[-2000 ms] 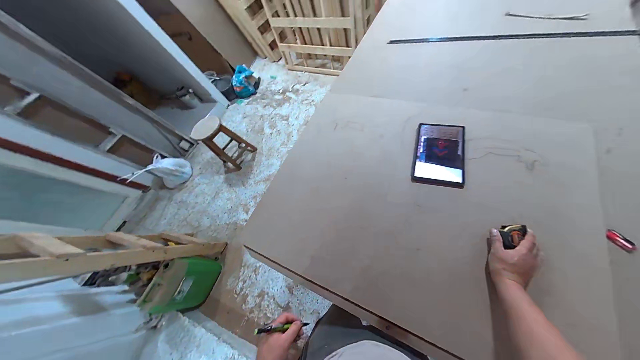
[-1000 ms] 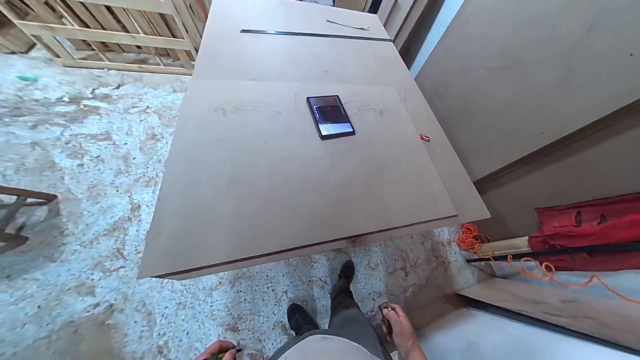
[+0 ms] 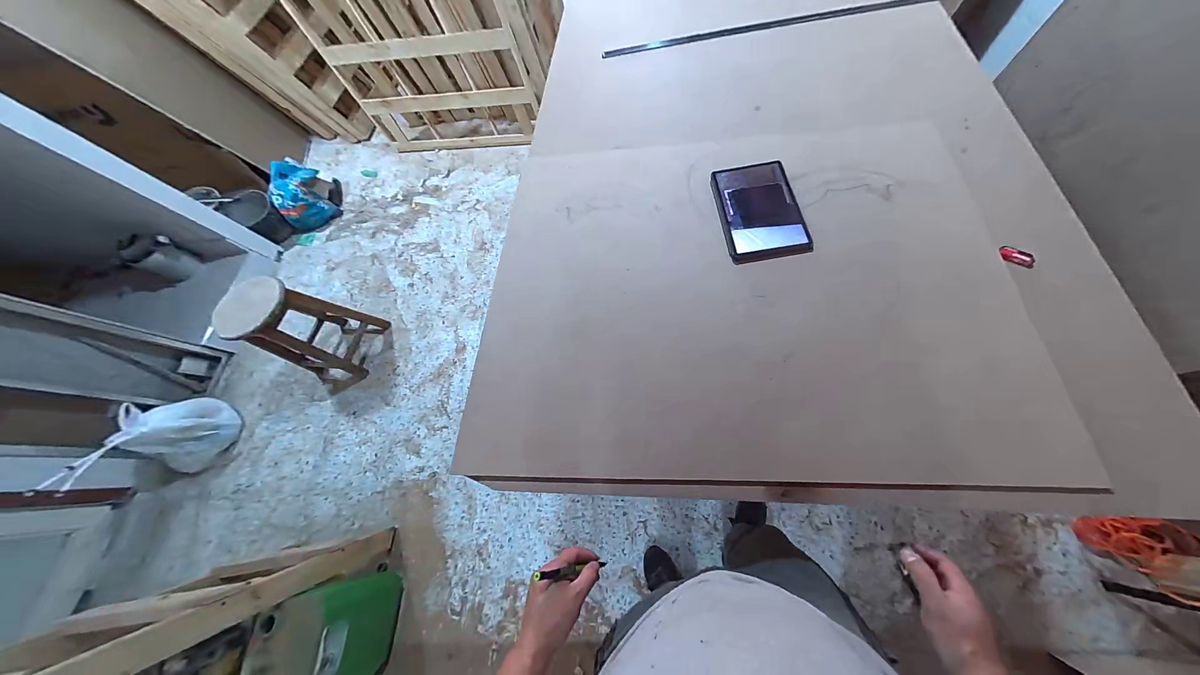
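Observation:
My left hand [image 3: 557, 605], low in the head view, is closed around a dark pen or marker [image 3: 566, 571] with a yellow-green end. Out past the near edge of the table, at the lower right, my right hand [image 3: 942, 600] holds a small dark object [image 3: 909, 574], mostly hidden by the fingers. A tablet [image 3: 762, 212] with a lit screen lies on the large brown board [image 3: 750, 375]. Faint pencil lines run on both sides of it. Farther right lies a small red object [image 3: 1016, 256]. A long dark metal strip [image 3: 694, 37] lies across the far part.
On the left stand a wooden stool [image 3: 323, 333], a white plastic bag [image 3: 183, 433] and a blue bag [image 3: 304, 195]. Wooden frames [image 3: 431, 47] lean at the back. A green container [image 3: 361, 623] is at lower left, an orange hose [image 3: 1139, 544] at lower right.
My right hand, on the board two seconds ago with a tape measure in it, is now off the board, beyond its near edge. The view has swung right and partly back.

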